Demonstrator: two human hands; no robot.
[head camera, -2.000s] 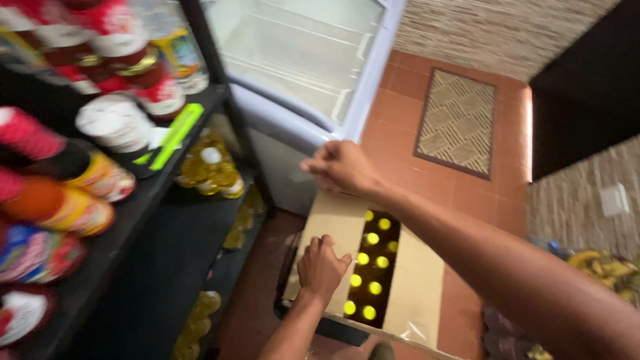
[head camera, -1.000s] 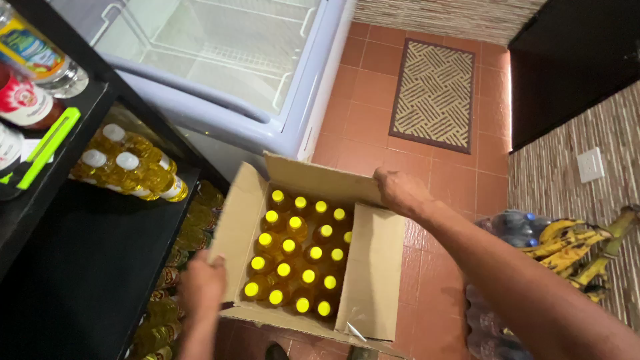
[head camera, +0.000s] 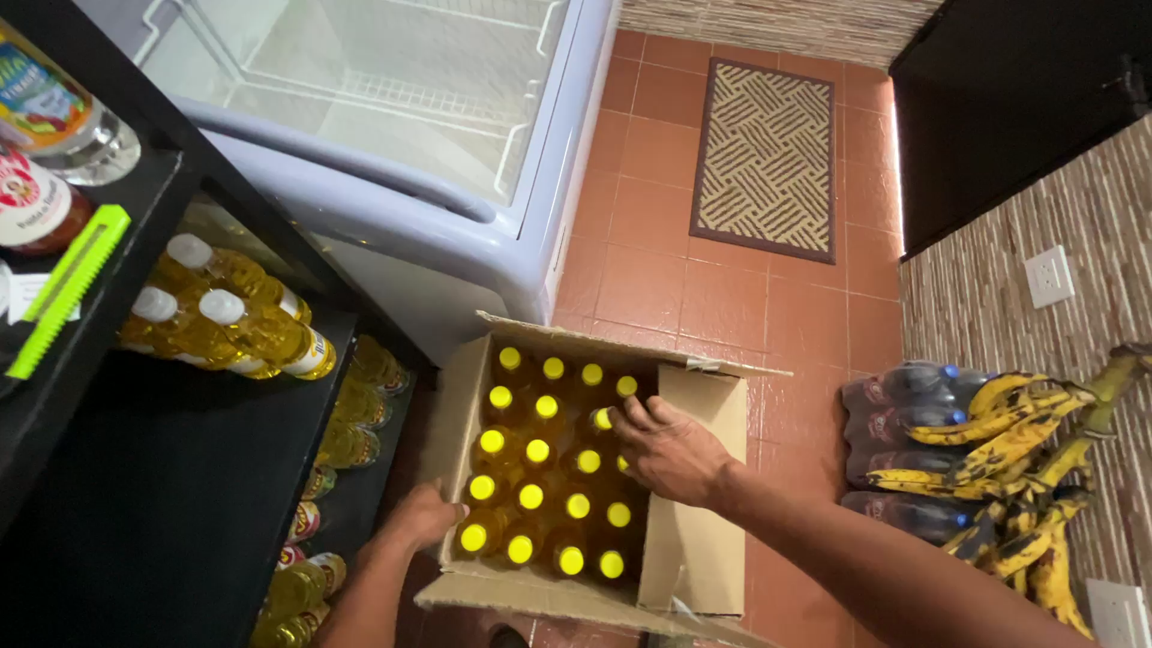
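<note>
An open cardboard box (head camera: 693, 549) stands below me, filled with several upright bottles of amber liquid with yellow caps (head camera: 537, 451). My right hand (head camera: 670, 445) reaches into the box's right side, its fingertips at a yellow cap in the upper right; whether they grip it I cannot tell. My left hand (head camera: 427, 517) rests at the box's left wall, with the thumb over the edge and the other fingers mostly hidden.
A black shelf (head camera: 171, 477) at left bears oil bottles with white caps (head camera: 261, 328), a lime-green plastic strip (head camera: 72, 288) and jars. Ahead stands a glass-topped chest freezer (head camera: 360, 180). A doormat (head camera: 765, 157) lies on the tiles. Plantains (head camera: 1017, 441) rest on packed dark bottles (head camera: 900, 432) at right.
The box's flaps, partly over the bottles two seconds ago, are now spread outward. My right hand has moved from the far flap down to the bottles. My left hand remains by the left side.
</note>
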